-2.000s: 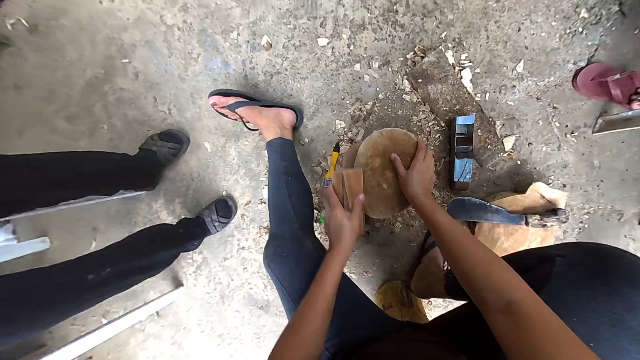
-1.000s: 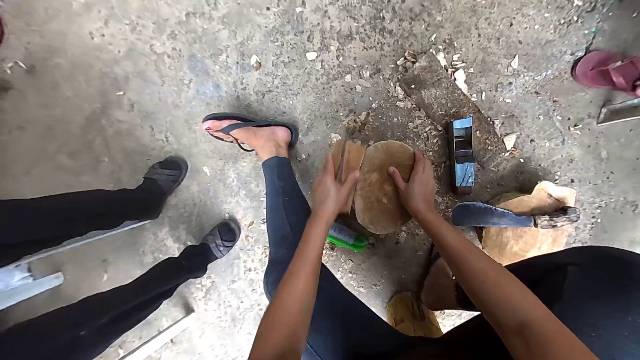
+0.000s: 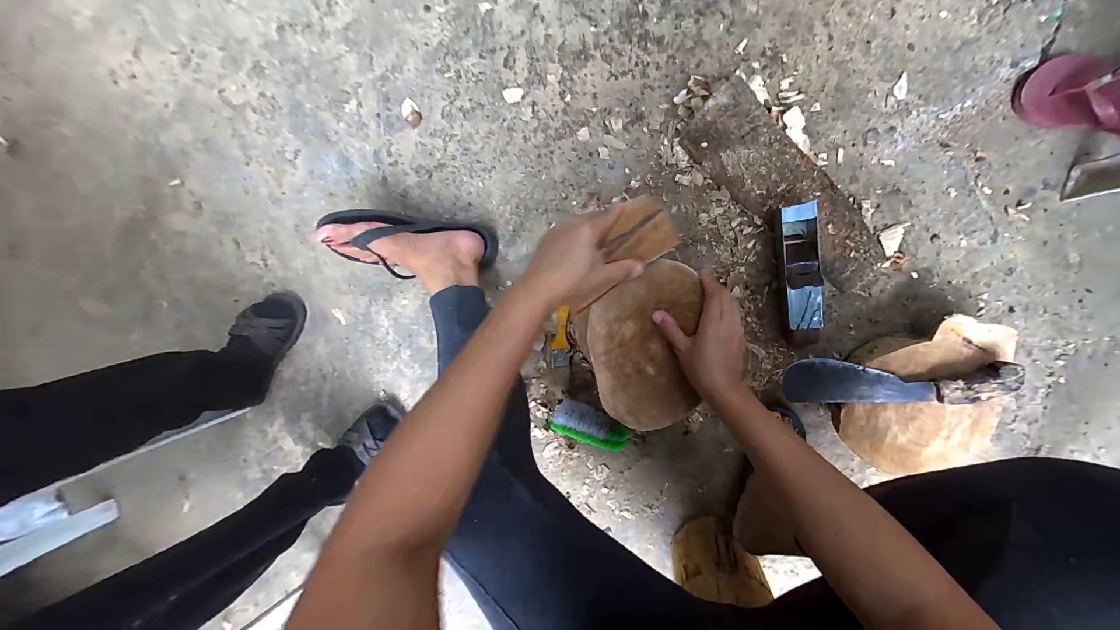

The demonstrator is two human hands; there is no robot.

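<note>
My left hand (image 3: 582, 258) grips a small flat wooden block (image 3: 643, 229) that has a dark line across it. The block is at the upper end of a rounded, smooth wooden piece (image 3: 637, 363), close to its edge. My right hand (image 3: 713, 337) holds that piece by its right side, thumb on the top face. Under and left of the piece lies a brush with a yellow handle (image 3: 561, 328). A scrub brush with a green edge (image 3: 591, 425) rests on the floor below it.
A blue hand plane (image 3: 802, 267) stands right of my hands. A broad-bladed knife (image 3: 862, 382) lies across a pale carved wooden piece (image 3: 923, 437). Wood chips litter the concrete around a dark board (image 3: 761, 162). Another person's shoe (image 3: 271, 324) is at left, a pink sandal (image 3: 1063, 92) at upper right.
My left hand with the block has moved from beside the rounded piece to its upper end. The yellow-handled brush, hidden one second ago, shows again, and more of the green-edged brush is visible.
</note>
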